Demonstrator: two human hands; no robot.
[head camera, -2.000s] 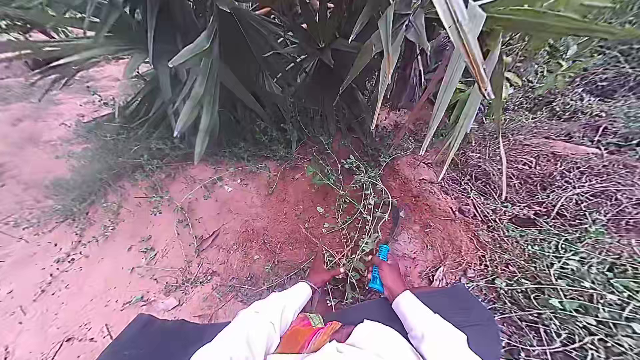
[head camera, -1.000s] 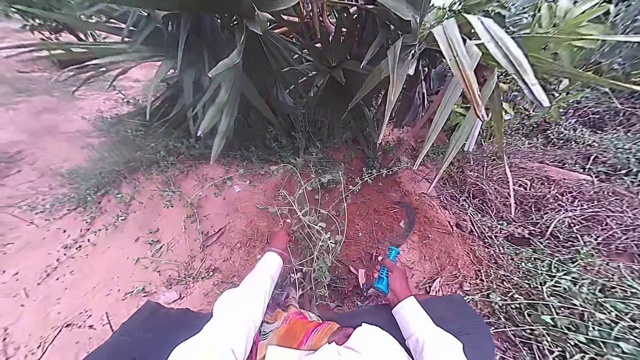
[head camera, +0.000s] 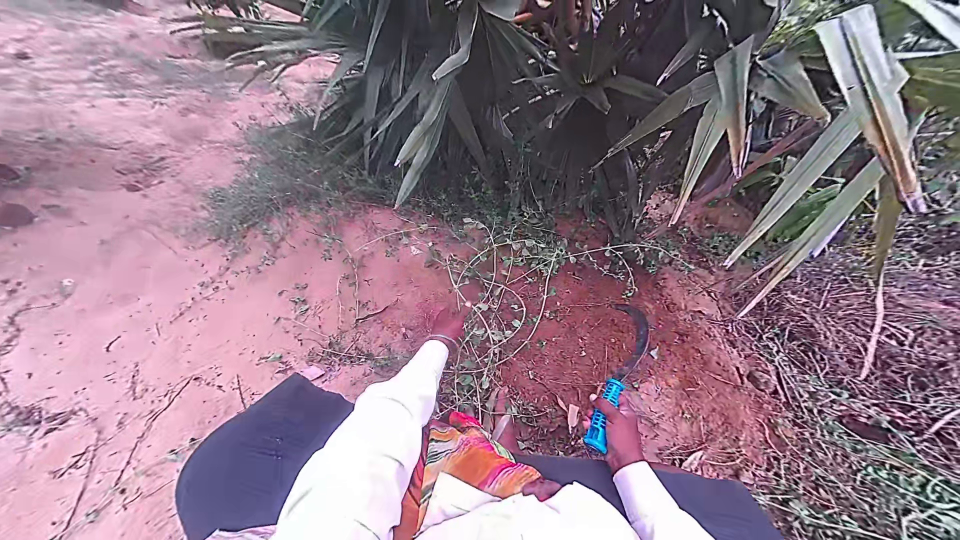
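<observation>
My right hand (head camera: 621, 433) is closed around the blue plastic handle of a sickle (head camera: 639, 346). The sickle's dark curved blade points away from me over the reddish soil. My left hand (head camera: 448, 322) is stretched forward at the left side of a loose tangle of thin green vines (head camera: 501, 300). Its fingers are at the stems, but whether they grip any cannot be made out. The vines spread over the ground between my legs and the spiky plant, left of the blade.
A large plant with long, stiff pointed leaves (head camera: 442, 112) stands ahead, some leaves hanging at the right. Dry stems and cut-looking weeds (head camera: 862, 360) cover the ground at right. Reddish sandy soil (head camera: 187, 300) lies at left. A colourful cloth (head camera: 472, 461) hangs between my knees.
Two seconds ago both hands were close together at the vine base. My right hand has moved right with the sickle, and my left hand has moved forward. The vines now lie farther forward.
</observation>
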